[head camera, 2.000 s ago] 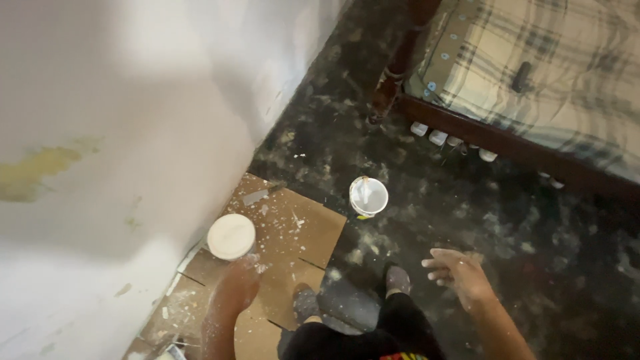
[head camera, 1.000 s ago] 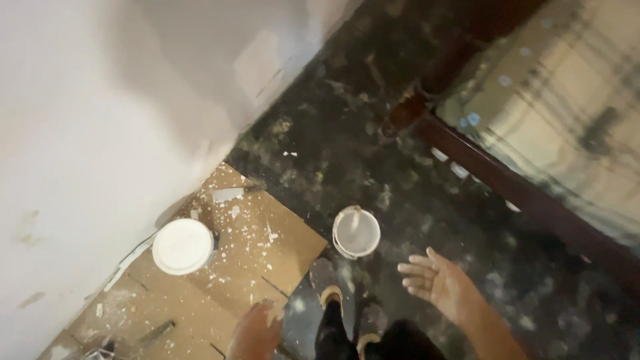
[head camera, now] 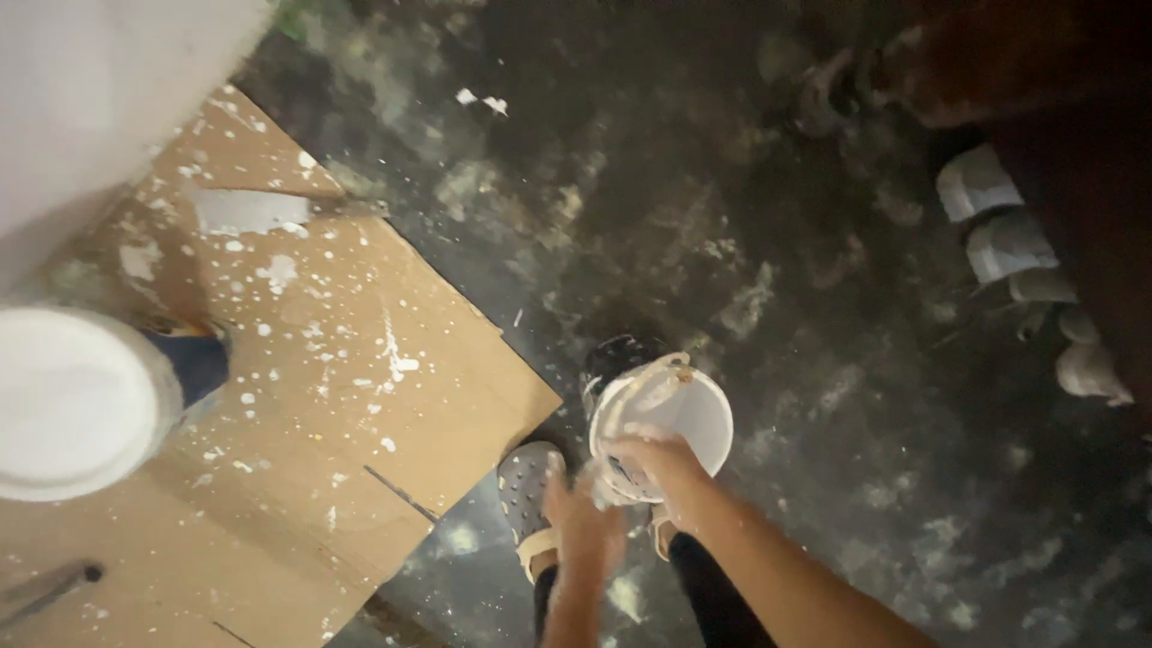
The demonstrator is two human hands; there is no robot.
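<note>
A white plastic bucket point(head camera: 706, 418) with a pale, stained handle stands on the dark floor in front of my feet. My right hand point(head camera: 652, 454) is at the near left of its rim, fingers curled by the handle; whether they close on it I cannot tell. Just left of the bucket, blurred, my left hand point(head camera: 583, 513) hangs above my clog with fingers pointing forward, and nothing shows in it. On the cardboard sheet point(head camera: 459, 360) stand a bucket with a white lid point(head camera: 67, 405) and, further forward, a wide-bladed scraper or putty knife point(head camera: 256, 211) lying flat.
White paint spots cover the cardboard. The pale wall point(head camera: 117, 90) rises at the upper left. Several whitish objects point(head camera: 1008, 243) sit under the dark bed frame point(head camera: 1098, 198) at the right. A grey clog point(head camera: 526, 490) is beside the cardboard's edge. A dark tool point(head camera: 54, 589) lies at the lower left.
Both hands have come to the white bucket; one second ago they were apart, on either side of it and nearer to me. The view has moved closer to the floor.
</note>
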